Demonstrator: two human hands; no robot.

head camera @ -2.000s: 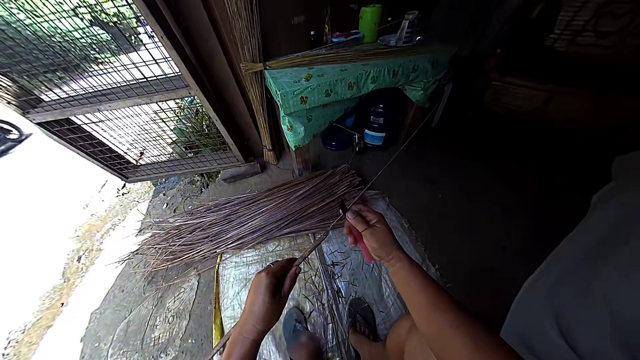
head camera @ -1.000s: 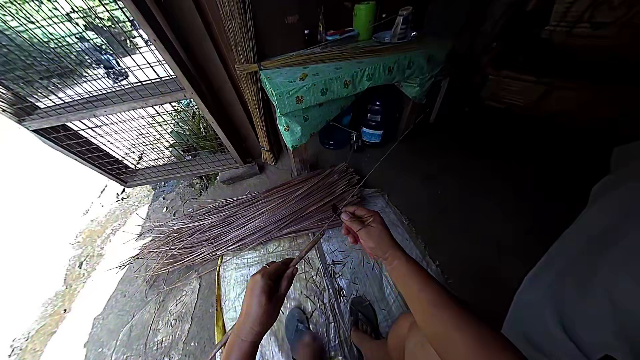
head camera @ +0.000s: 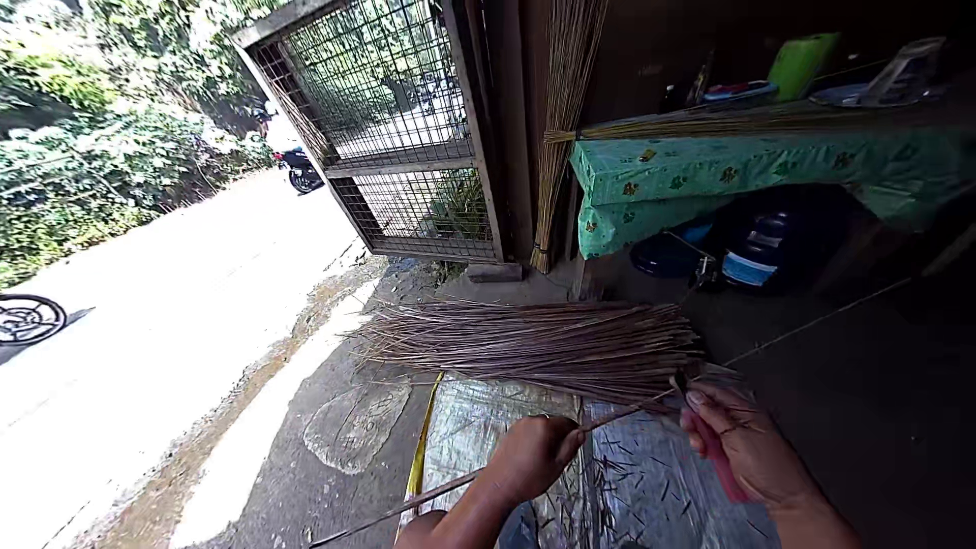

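Note:
My left hand (head camera: 534,457) is closed around a long thin stick (head camera: 450,486), whose thicker end runs down to the lower left. The stick's thin part stretches up and right past my right hand (head camera: 736,438), which grips a small knife with a pink handle (head camera: 717,457). The dark blade touches or lies very near the stick; which one I cannot tell. Beyond both hands a large pile of thin brown sticks (head camera: 534,343) lies on the ground. Small dark shavings are scattered over the plastic sheet (head camera: 496,415) beneath my hands.
A table with a green patterned cloth (head camera: 686,171) stands at the upper right, a dark blue container (head camera: 762,244) under it. A tied stick bundle (head camera: 560,114) leans upright beside the framed mesh door (head camera: 404,168). Outside on the bright road are a motorcycle (head camera: 303,169) and a partly visible wheel (head camera: 29,320).
The view has turned left towards the road. Both hands keep hold of the stick and knife. A motorcycle shows on the road beside the mesh door.

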